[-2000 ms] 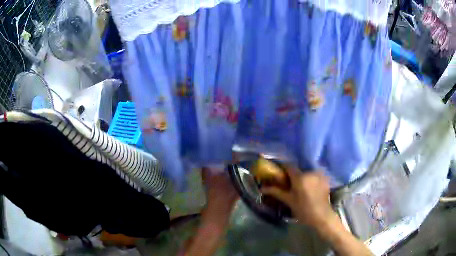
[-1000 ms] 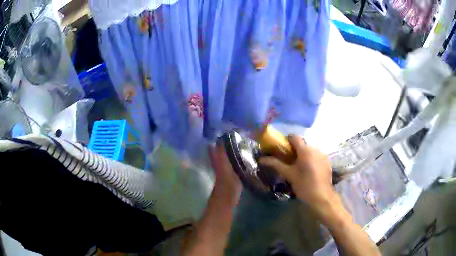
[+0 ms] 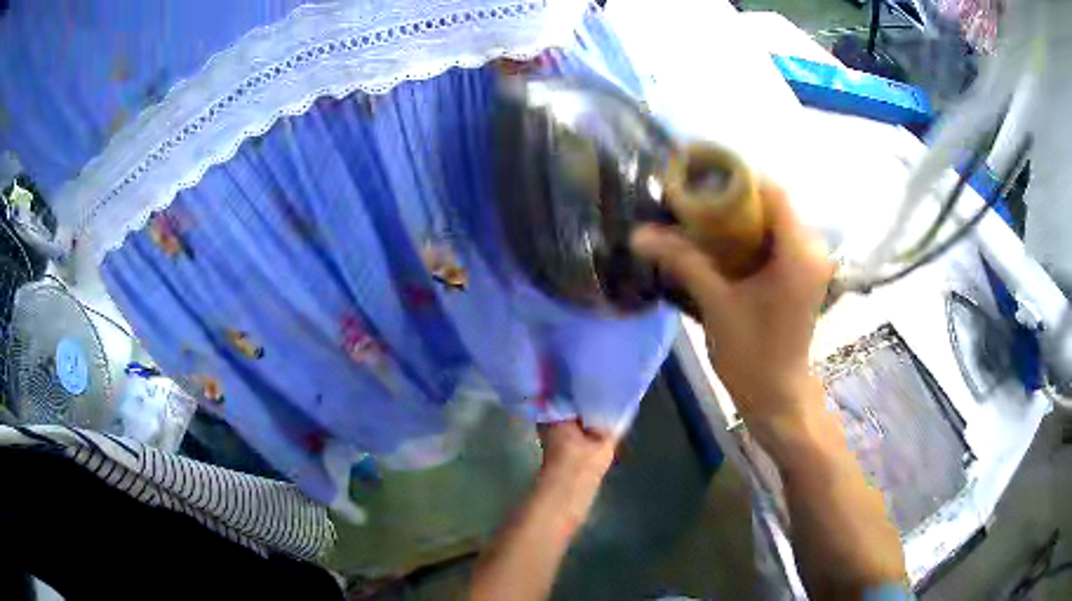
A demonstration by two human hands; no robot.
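A light blue floral dress (image 3: 353,270) with a gathered skirt spreads in front of me, with a white lace trim (image 3: 317,59) across it. My right hand (image 3: 764,294) is closed around the wooden handle of the shiny steam iron (image 3: 576,188). The iron is tilted and blurred, over the right part of the skirt; whether it touches the cloth cannot be told. My left hand (image 3: 574,452) holds the skirt's lower edge near its right corner. Its fingertips are partly hidden by the cloth.
The white pressing table (image 3: 729,82) has a blue strip (image 3: 852,92) at its far side. A worn rest pad (image 3: 899,429) lies at right. A pale hose (image 3: 905,252) trails right. Dark garments (image 3: 129,528), striped cloth (image 3: 200,481) and a fan (image 3: 65,352) are at left.
The iron has risen from the skirt's lower edge to over its right part. The skirt now slants to the left and more lace shows. My left hand has moved right with the lower edge.
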